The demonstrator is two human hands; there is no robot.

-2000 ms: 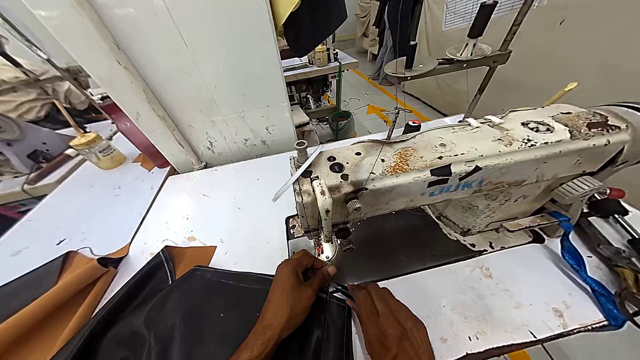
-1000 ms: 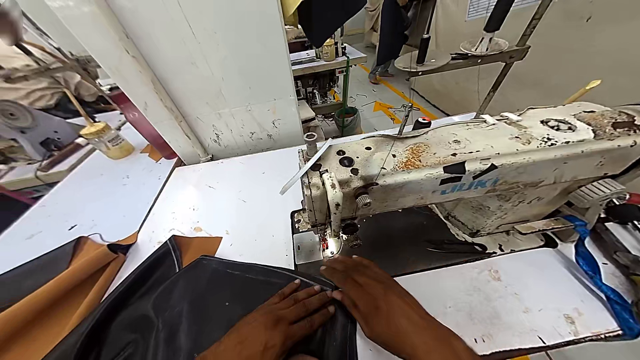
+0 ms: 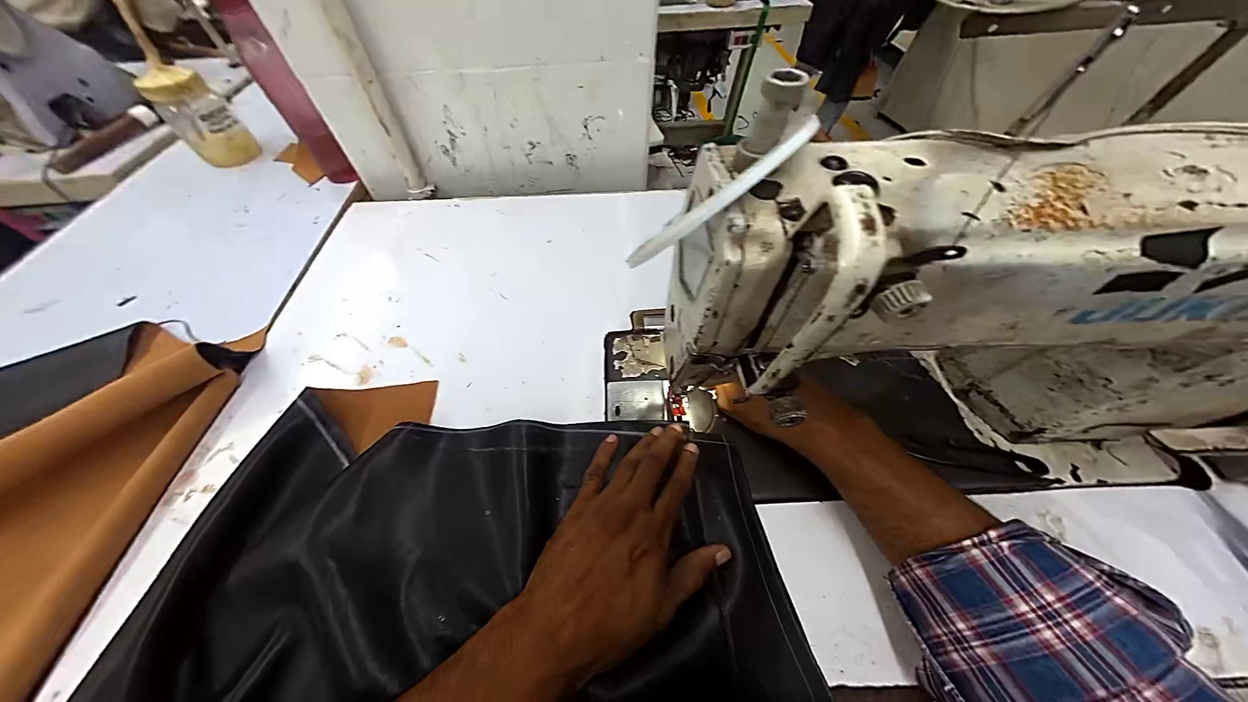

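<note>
Black leather-like material (image 3: 439,546) with a pale stitched line near its edge lies on the white table, its far edge at the needle area of a worn Juki sewing machine (image 3: 975,253). My left hand (image 3: 624,536) rests flat on this material, fingers spread, fingertips at the edge just in front of the presser foot. My right hand (image 3: 770,409) reaches under the machine's arm beside the lit needle area; its fingers are partly hidden behind the machine head, so its grip does not show. A tan piece (image 3: 380,414) shows beneath the black material.
More tan and black material (image 3: 107,468) lies at the left. A jar with a yellowish lid (image 3: 200,117) stands on the neighbouring table. A white pillar (image 3: 517,97) rises behind the table. A pale strip (image 3: 721,190) sticks out from the machine head.
My right hand has moved from the material beside my left hand to under the machine's arm. My left hand now lies flat with spread fingers. The view has moved closer to the machine.
</note>
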